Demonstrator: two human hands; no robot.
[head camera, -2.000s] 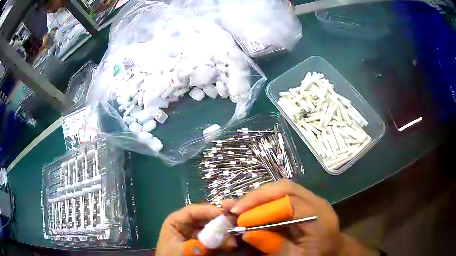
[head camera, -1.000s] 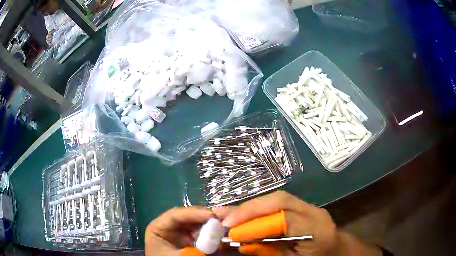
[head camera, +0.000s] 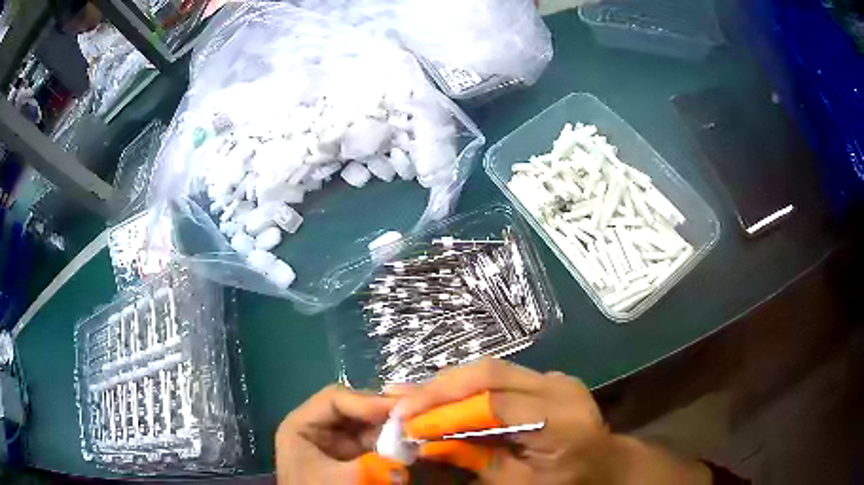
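Observation:
My left hand (head camera: 332, 431) holds a white plastic cap (head camera: 391, 440) between its fingers at the bottom centre. My right hand (head camera: 531, 417), with orange finger cots, grips a thin metal rod (head camera: 502, 430). The rod's left end is at the cap, and its free end points right. Fingers hide where the two meet. The clear rod box (head camera: 554, 313) lies just beyond my hands, full of rods with white collars.
A large open plastic bag (head camera: 194, 256) of white caps lies behind. The clear sleeve box (head camera: 701, 204) is at right, with a smartphone (head camera: 734, 161) beyond it. A clear blister tray (head camera: 85, 379) with rows of pieces is at left. A clear box (head camera: 654, 33) stands far right.
Both hands have moved slightly left. The cap shows less between my fingers, and the rod's free end now sits higher than one second ago. The surroundings have shifted slightly in view.

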